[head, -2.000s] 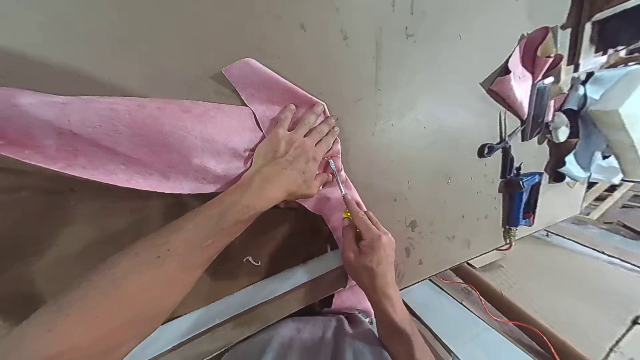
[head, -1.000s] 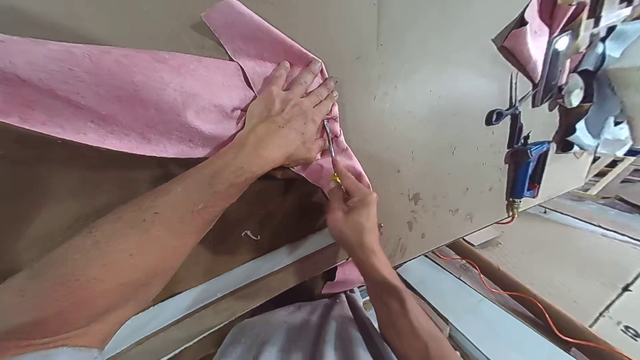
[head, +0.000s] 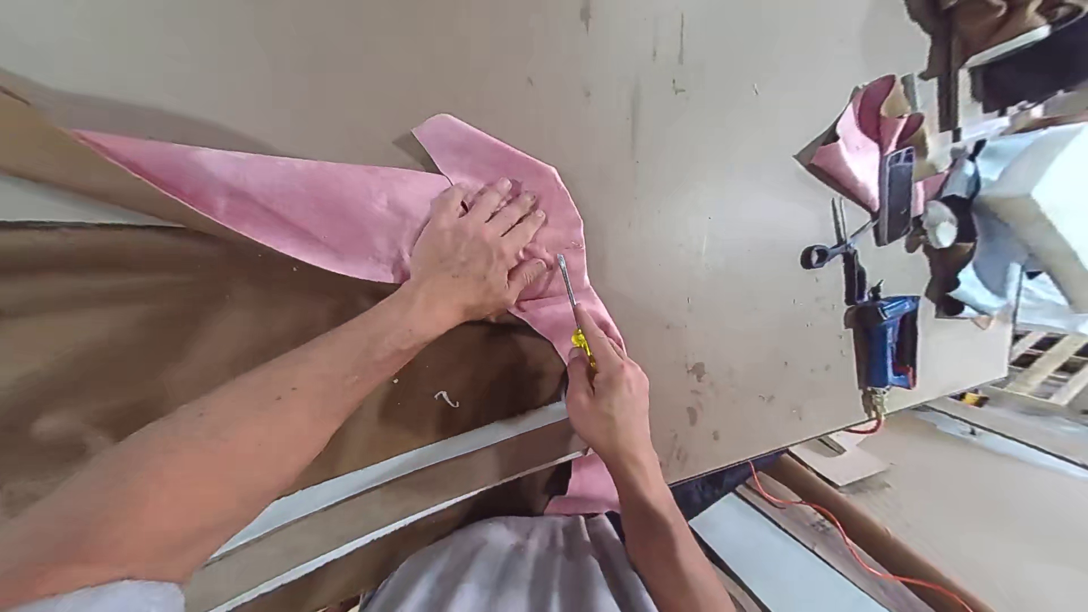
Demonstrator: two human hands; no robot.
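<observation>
A long piece of pink leather or similar sheet material (head: 331,204) lies across the worktable, partly over dark brown material (head: 170,297). My left hand (head: 476,251) rests flat on its folded part, palm down with the fingers somewhat spread. In my right hand (head: 608,387) is a screwdriver (head: 568,279) with a yellow handle, its metal tip at the pink piece just right of my left fingers. A narrower pink end (head: 591,486) hangs past the table edge below my right wrist.
Scissors (head: 829,252) and a blue air-powered tool (head: 888,340) lie at the right of the table (head: 722,170). Beyond them are pink scraps (head: 858,144) and a white foam block (head: 1045,204). An orange hose (head: 837,523) runs below the table edge.
The left part of the pink piece now lies narrower, with its lower edge slanting up to the left. Both hands have stayed near the fold, the screwdriver still in my right hand.
</observation>
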